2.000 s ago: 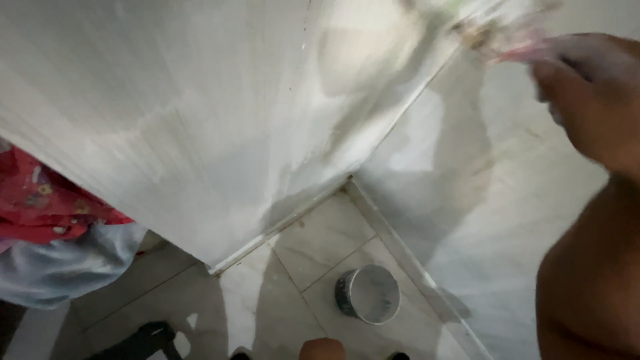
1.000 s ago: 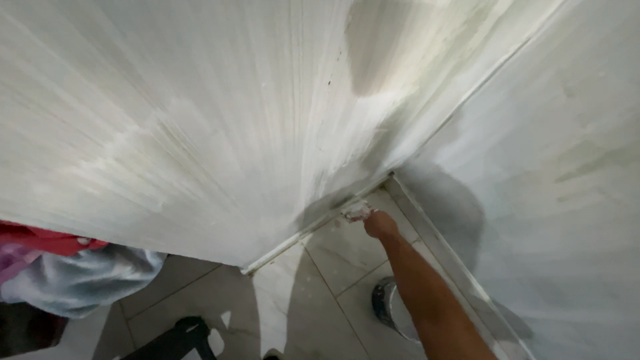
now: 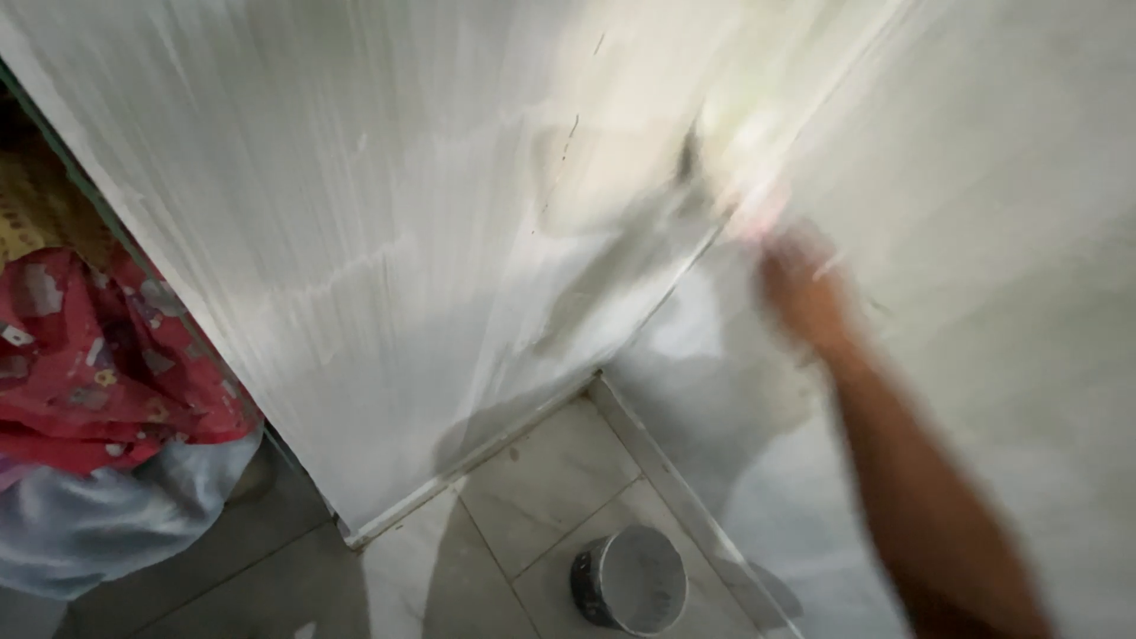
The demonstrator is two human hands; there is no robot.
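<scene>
My right hand [image 3: 803, 280] is raised at the corner where two white-streaked walls meet, blurred by motion. It is closed on a small tool with a pinkish part [image 3: 759, 209], apparently a paintbrush; its tip is too blurred to make out and is at or close to the corner seam. The left wall [image 3: 355, 222] shows long brush-like streaks and a few thin dark cracks, while the right wall [image 3: 994, 248] is patchy white and grey. An open round can [image 3: 643, 581] with pale contents stands on the tiled floor, below my hand. My left hand is out of view.
Past the left wall's outer edge lie a red patterned cloth [image 3: 98, 373] and a light blue-grey cloth [image 3: 115, 519]. A low skirting [image 3: 683, 506] runs along the foot of the right wall, beside floor tiles [image 3: 550, 479].
One second ago my right hand was low by the floor corner with its arm over the can; now it is higher at the wall seam and the can shows fully. The view has shifted.
</scene>
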